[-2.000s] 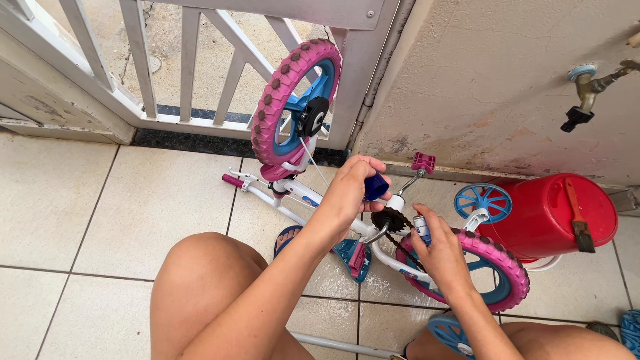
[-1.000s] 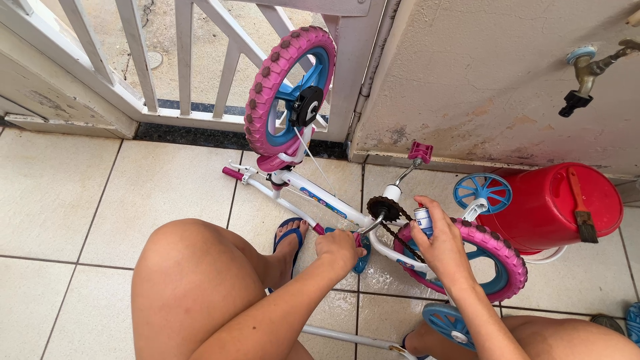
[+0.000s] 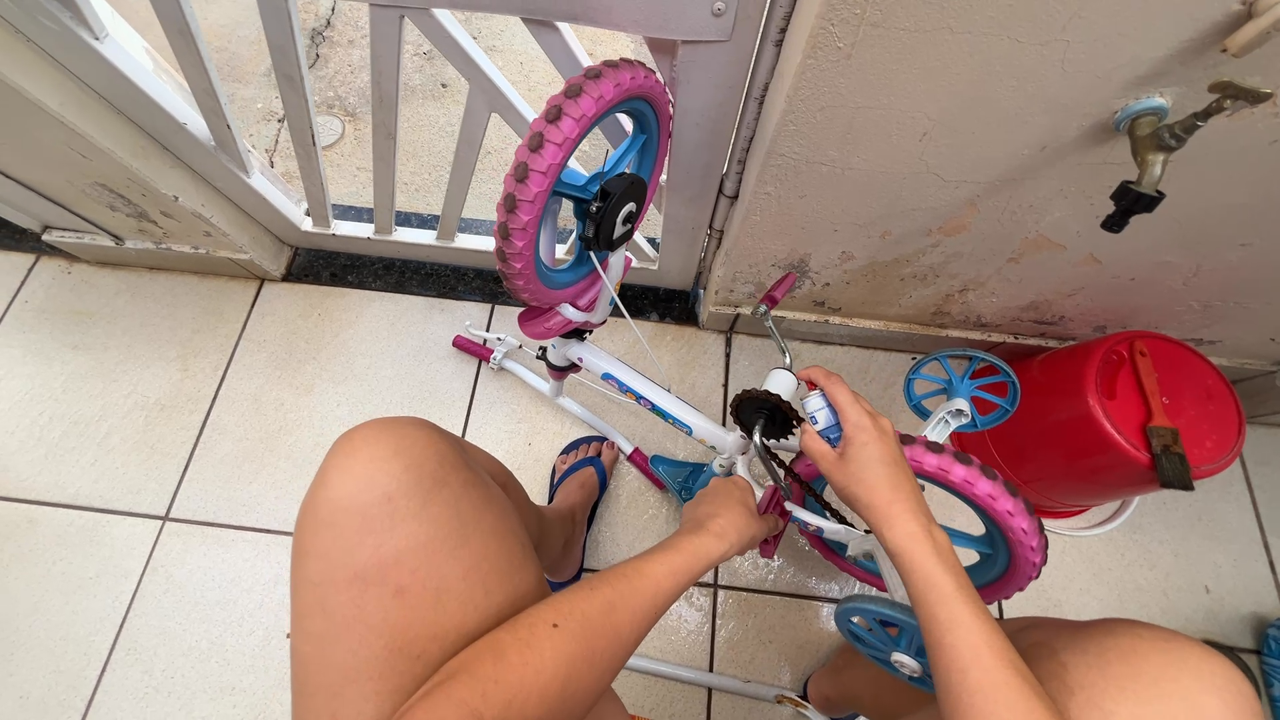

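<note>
A child's bicycle with a white frame (image 3: 655, 400) lies upside down on the tiles, its pink front tire (image 3: 530, 190) raised by the gate. My left hand (image 3: 728, 515) grips the near pink pedal (image 3: 773, 522). My right hand (image 3: 858, 450) holds a small spray can (image 3: 822, 416) upright beside the dark chainring (image 3: 762, 412), with a finger at its top. The chain (image 3: 825, 500) runs from the chainring toward the pink rear wheel (image 3: 1020, 520), partly behind my right hand. The far pedal (image 3: 776, 290) points toward the wall.
A red bucket (image 3: 1090, 420) with a paintbrush (image 3: 1160, 420) on it lies beside the rear wheel. Blue training wheels (image 3: 962, 390) stick out on both sides. A tap (image 3: 1150, 150) juts from the wall (image 3: 900, 180); a white metal gate (image 3: 385, 120) stands behind the front wheel.
My left hand, earlier near the chainring with a blue cap, has moved down to the near pedal; the cap no longer shows. The pedals have turned since a second ago.
</note>
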